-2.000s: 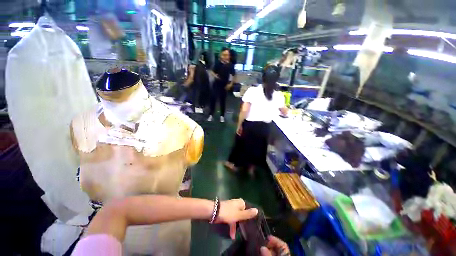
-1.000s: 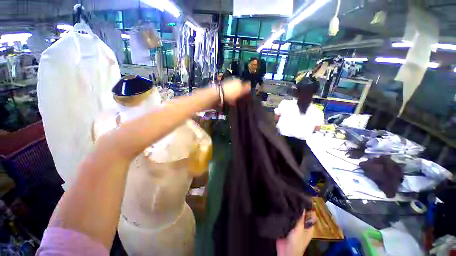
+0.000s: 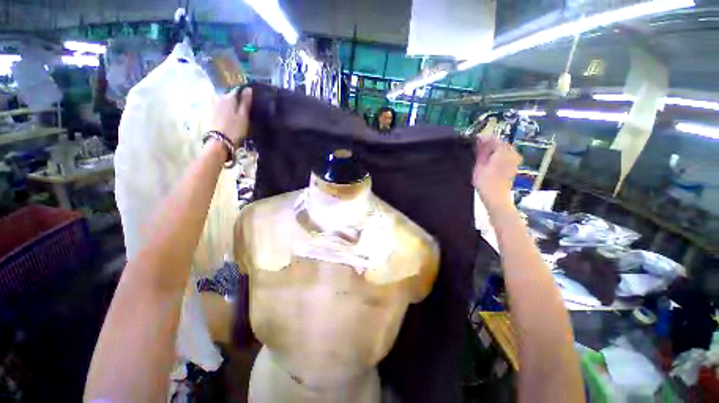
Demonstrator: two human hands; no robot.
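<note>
The dark brown-purple garment [image 3: 430, 189] is spread wide behind the beige dress form [image 3: 327, 291], its top edge above the form's black neck cap [image 3: 341, 168]. My left hand [image 3: 232, 114] grips its upper left corner; a bracelet is on that wrist. My right hand [image 3: 497, 164] grips its upper right edge at about shoulder height of the form. The cloth hangs down on the form's right side; its middle is hidden behind the form. The form has a torn pale covering on the chest.
A long white garment [image 3: 162, 157] hangs left of the form. A red and blue basket [image 3: 43, 244] stands at far left. On the right, a table holds plastic-wrapped items [image 3: 587, 230] and dark cloth [image 3: 587, 273]. A person's head [image 3: 385, 120] shows behind the cloth.
The garment has gone from hanging bunched beside the form to stretched out behind it. My left hand moved left and my right hand rose. The form now sits mid-view.
</note>
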